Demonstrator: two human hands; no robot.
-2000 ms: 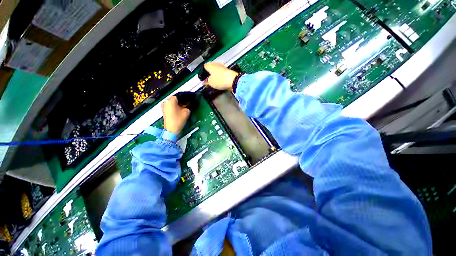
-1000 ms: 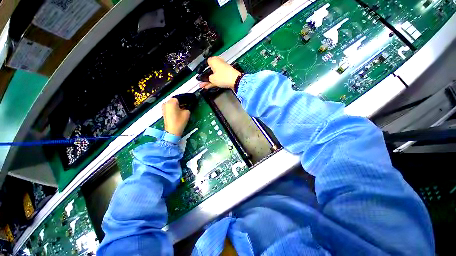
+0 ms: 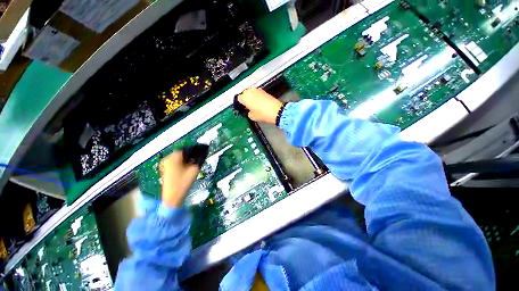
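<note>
A green circuit board (image 3: 242, 170) with white patches and small parts lies on the conveyor in front of me. My left hand (image 3: 177, 171), blurred, is over the board's left part; its black-covered fingertips point right. Whether it holds anything cannot be told. My right hand (image 3: 259, 105) is at the board's far right corner by the back rail, black-covered fingertips bent down. Its fingertips are partly hidden, and no held part can be made out.
Another board (image 3: 341, 74) lies to the right, past a gap showing the metal bed (image 3: 284, 149); a third (image 3: 65, 250) lies far left. Behind the back rail (image 3: 136, 150) are bins with yellow components (image 3: 181, 95) and grey components (image 3: 134, 124). Boxes (image 3: 85, 28) are upper left.
My left hand has moved from the back rail toward me and left, over the board. My right hand stays near the far corner, its fingertips slightly lower. The view has shifted slightly.
</note>
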